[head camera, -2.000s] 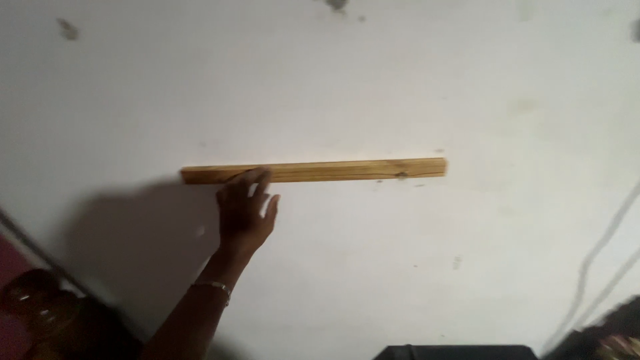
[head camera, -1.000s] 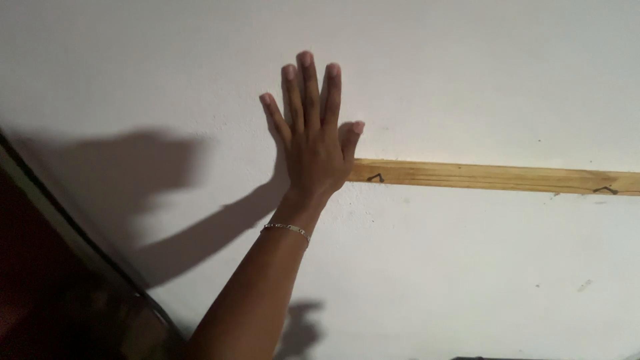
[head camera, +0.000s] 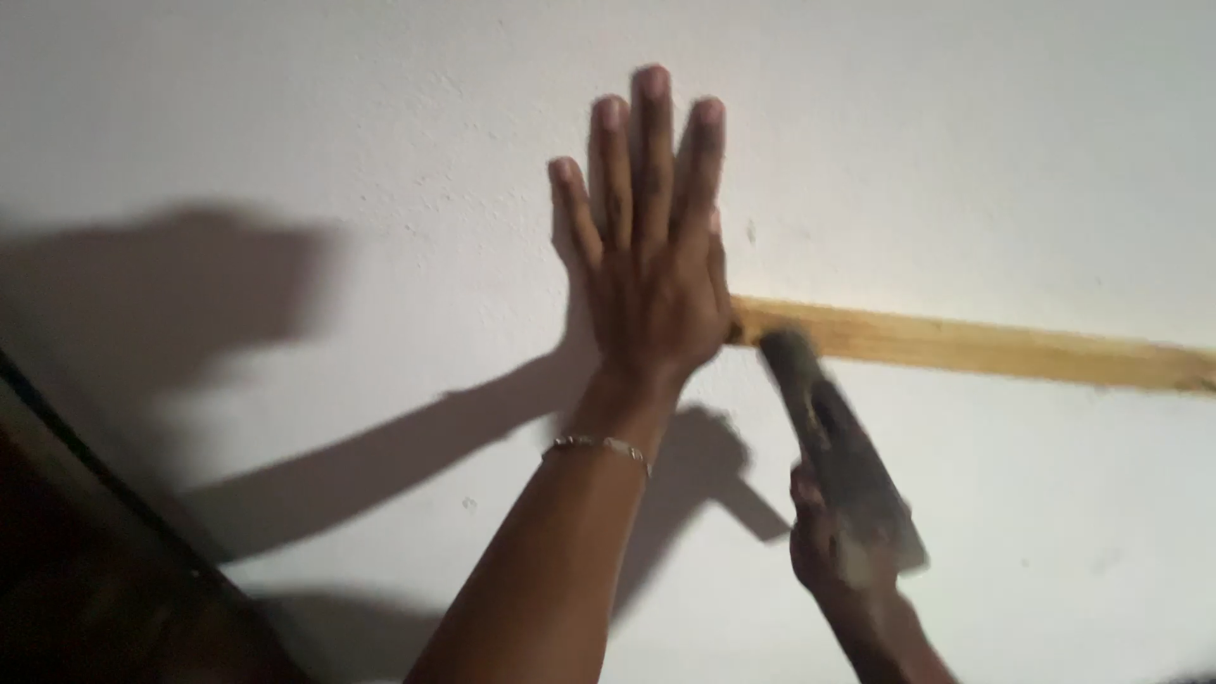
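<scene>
My left hand (head camera: 655, 285) lies flat with its fingers spread, its palm over the left end of a wooden strip (head camera: 969, 347) against the white wall. A thin bracelet (head camera: 598, 444) circles the left wrist. Lower right, my right hand (head camera: 836, 532) is closed round a hammer (head camera: 836, 446), blurred, its dark head tilted up and to the left. The upper end of the head overlaps the strip's lower edge in the view, just right of the left hand; whether they touch cannot be told. The hammer's handle is mostly hidden.
The white wall (head camera: 950, 171) fills most of the view and carries shadows of the arms and hammer. A dark slanting edge (head camera: 114, 484) crosses the lower left, with dark, indistinct matter below it. The strip runs out of view at the right.
My right hand has come into view with the hammer. My left hand, earlier on the strip with bent fingers, is now flat and spread at its left end. The view has moved nearer.
</scene>
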